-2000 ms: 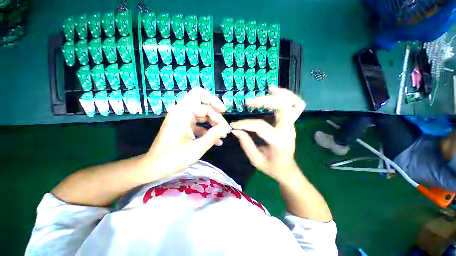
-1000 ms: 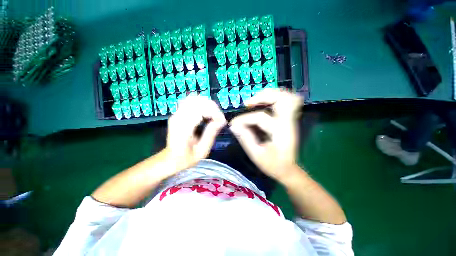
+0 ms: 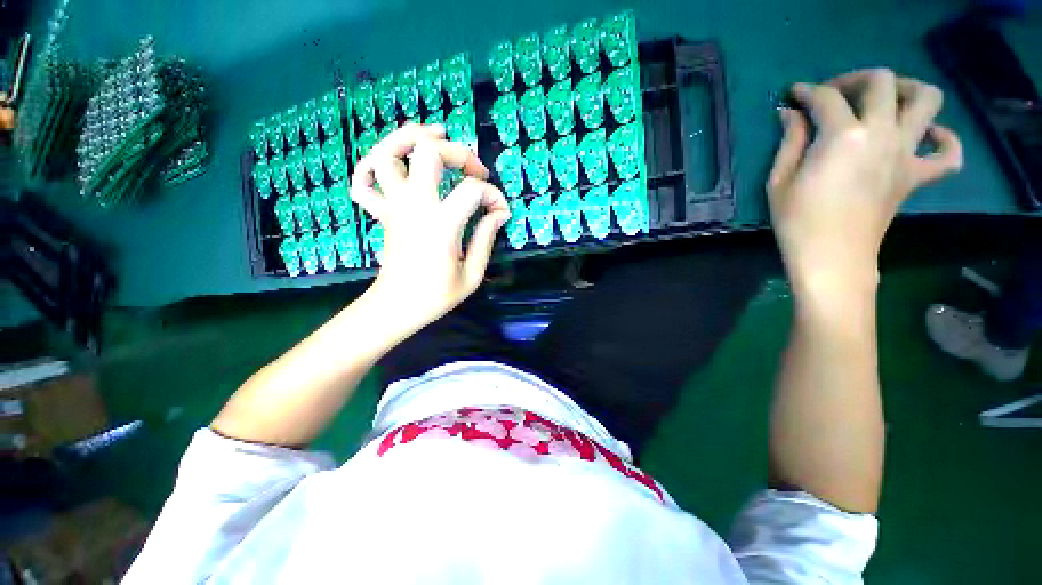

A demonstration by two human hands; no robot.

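Note:
Three bright green circuit board panels lie side by side in a black tray, whose slotted end shows at right. My left hand is over the near part of the middle panel, thumb and forefinger curled together; whether a tiny part is between them cannot be told. My right hand is right of the tray, palm down with fingers spread, its fingertips at the loose component pile. The hand mostly hides the pile, and no held part shows.
Stacked panels stand left of the tray. Dark spare trays are at the bench's left edge. A black flat rectangle, perhaps a phone, lies right of my right hand. A person's shoe shows at lower right.
My hands were together in front of the tray. My right hand has moved right to the loose pile and opened; my left has moved slightly up over the middle panel. The view has shifted.

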